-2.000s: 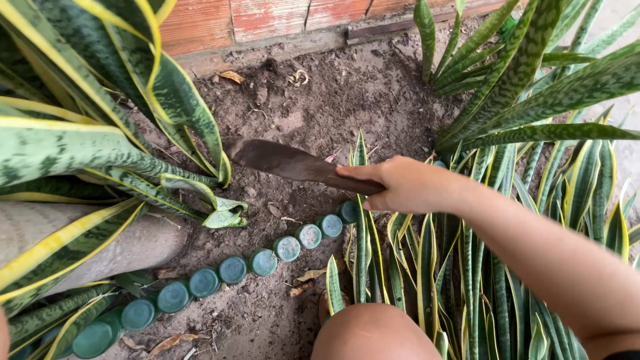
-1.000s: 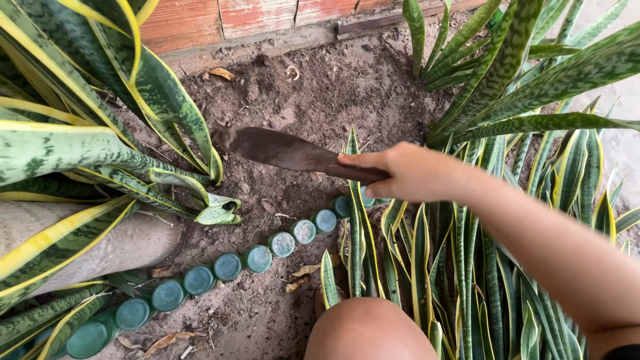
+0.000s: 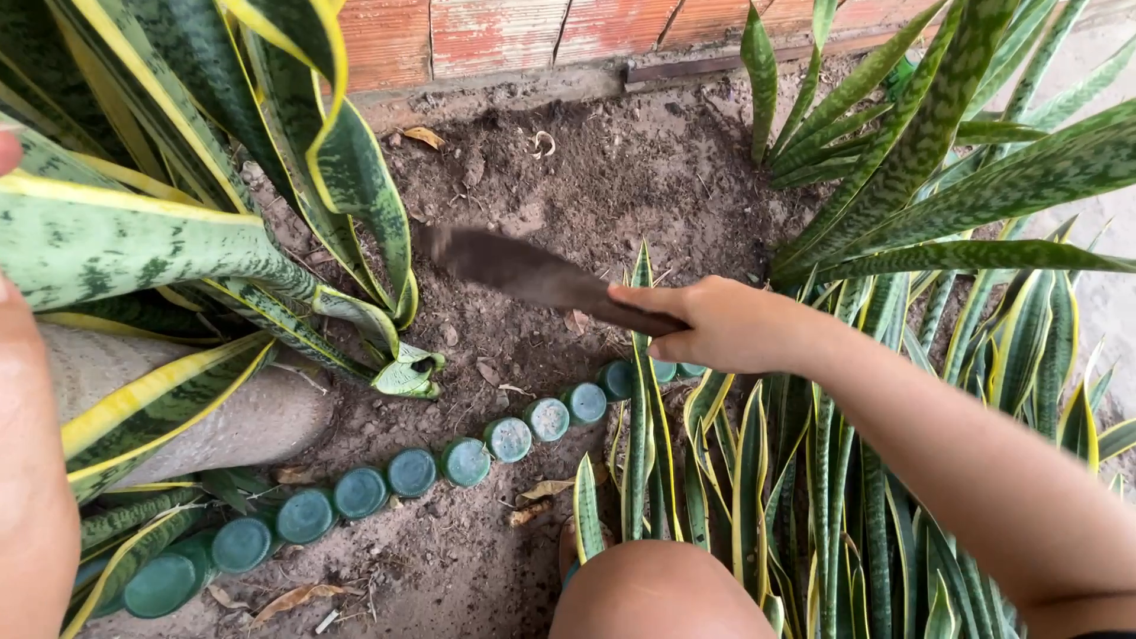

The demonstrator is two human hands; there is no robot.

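My right hand (image 3: 723, 324) grips the handle of a dark, broad-bladed machete (image 3: 524, 266). Its blurred blade points left over the bare soil (image 3: 603, 177), with the tip close beside a large yellow-edged snake plant (image 3: 359, 177). Along the left edge of the view, part of my left hand (image 3: 27, 444) shows near a pale snake plant leaf (image 3: 133, 235); most of its fingers are cut off or hidden, so its grip is not clear. A curled leaf end (image 3: 410, 371) hangs low over the soil, beneath the blade.
A curving row of upturned green glass bottles (image 3: 413, 471) borders the soil. A grey rounded trunk or pipe (image 3: 204, 417) lies at left. More snake plants (image 3: 852, 497) crowd the lower right. A red brick wall (image 3: 506, 35) runs behind. My knee (image 3: 661, 590) is at the bottom.
My left hand now shows more at the left edge, where only a sliver was seen two seconds ago. My right hand still holds the machete over the soil.
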